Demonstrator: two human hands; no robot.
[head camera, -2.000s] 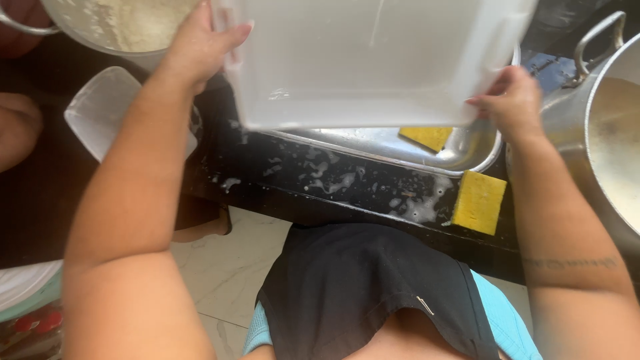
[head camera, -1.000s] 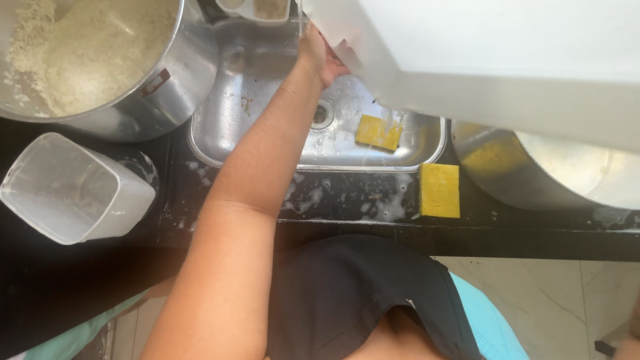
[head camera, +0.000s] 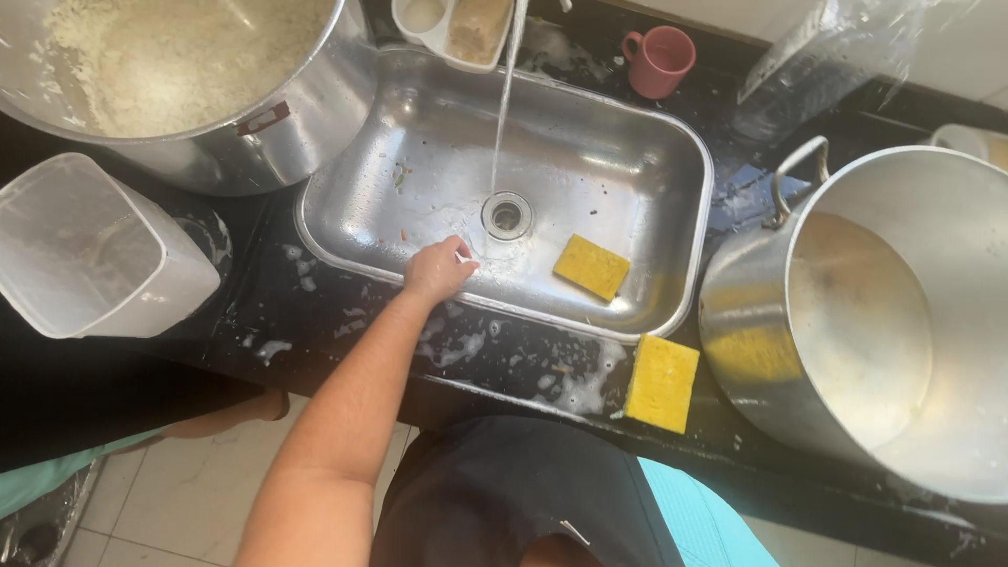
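My left hand (head camera: 441, 269) is over the near edge of the stainless steel sink (head camera: 654, 150), with a small white thing (head camera: 463, 257) pinched between its fingers; what it is cannot be made out. Beside the hand, a thin stream of water (head camera: 506, 110) falls near the drain (head camera: 506, 216). To the right, a yellow sponge (head camera: 592, 266) lies in the basin. Another yellow sponge (head camera: 663, 383) rests on the black counter at the sink's near right corner. My right hand is out of view.
A large metal pot with white rice-like food (head camera: 291, 150) and a translucent plastic container (head camera: 169, 272) stand left. On the right is a big, open metal pot (head camera: 740, 315). Behind the sink are a pink mug (head camera: 660, 63) and a white divided holder (head camera: 433, 35). Suds spot the counter (head camera: 331, 331).
The large white plastic container held in both hands two seconds ago has left the view. My right hand is gone from view too. My left hand has come down to the sink's near side.
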